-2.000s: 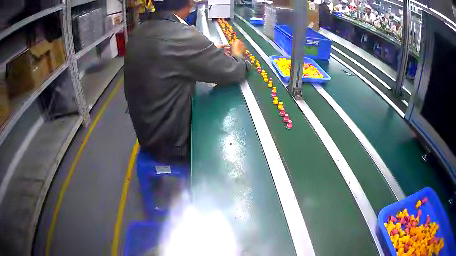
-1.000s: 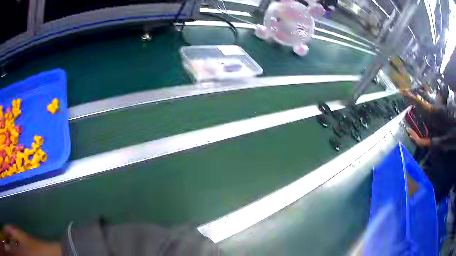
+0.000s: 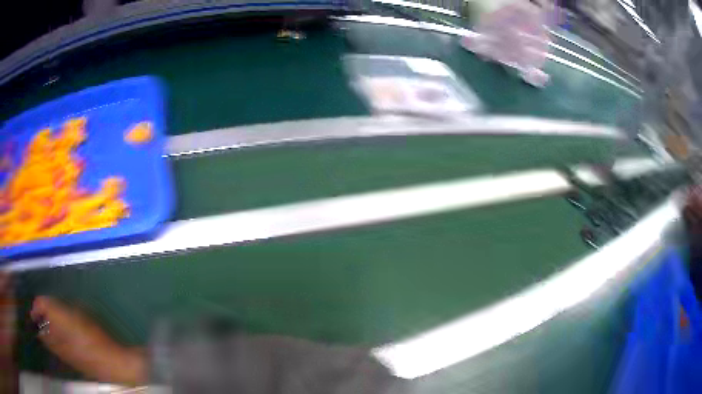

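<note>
My right hand (image 3: 88,342) is low at the left, its grey-sleeved forearm running along the bottom edge. It is blurred; its fingers point up-left, and whether they hold anything cannot be told. A blurred skin-toned strip at the left edge (image 3: 6,331) looks like my left hand, almost wholly cut off. A shallow blue tray (image 3: 146,173) at the left, heaped with yellow and some pink-red pieces (image 3: 58,192), lies beyond the near green belt strip (image 3: 346,269). One yellow piece (image 3: 139,133) lies apart in it.
A lidded clear box (image 3: 416,85) lies across the rails. A blurred pink object (image 3: 512,38) stands behind it. Dark parts (image 3: 608,208) lie on the belt at the right. A blue crate (image 3: 666,331) is at the lower right. Another person's dark shape is cut off at the right edge.
From two seconds ago, the view has swung right, away from the seated person and row of pieces. Over the last second the scene shifted right; more tray and my right hand show.
</note>
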